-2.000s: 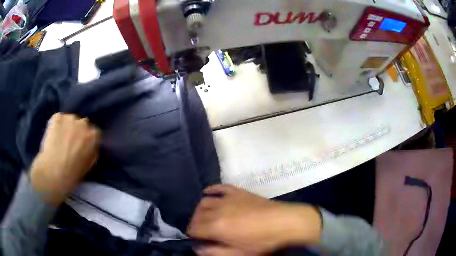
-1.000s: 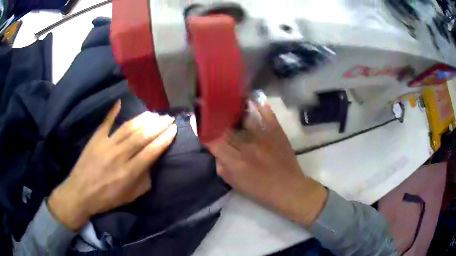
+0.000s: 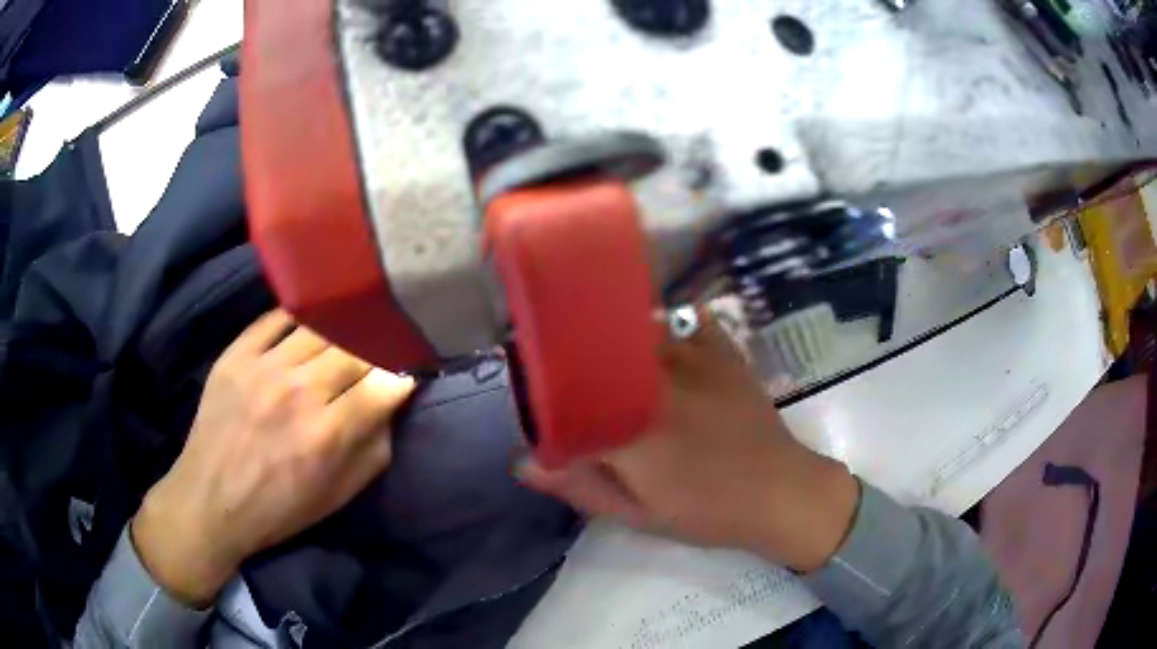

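Note:
The dark garment panel (image 3: 470, 494) lies under the head of the white sewing machine (image 3: 888, 76) and bunches at left. My left hand (image 3: 286, 437) rests on the cloth left of the needle area, its fingertips at the red head edge. My right hand (image 3: 711, 444) is behind and right of the red upright piece (image 3: 584, 317), which hides its fingers. The needle and presser foot are mostly hidden by the head. A pale strip (image 3: 241, 615) shows below my left wrist.
A black box-like item (image 3: 844, 298) is under the machine arm. A faint printed ruler (image 3: 990, 437) is on the white table (image 3: 875, 425). At right are a yellow packet (image 3: 1117, 273) and a pink surface (image 3: 1002, 533) with a black strip (image 3: 1085, 533). Dark cloth (image 3: 76, 317) is piled at left.
Both hands have moved up from the cloth's lower part to either side of the needle area. The view has come closer to the machine head, and the cloth's lower right edge has shifted, uncovering table.

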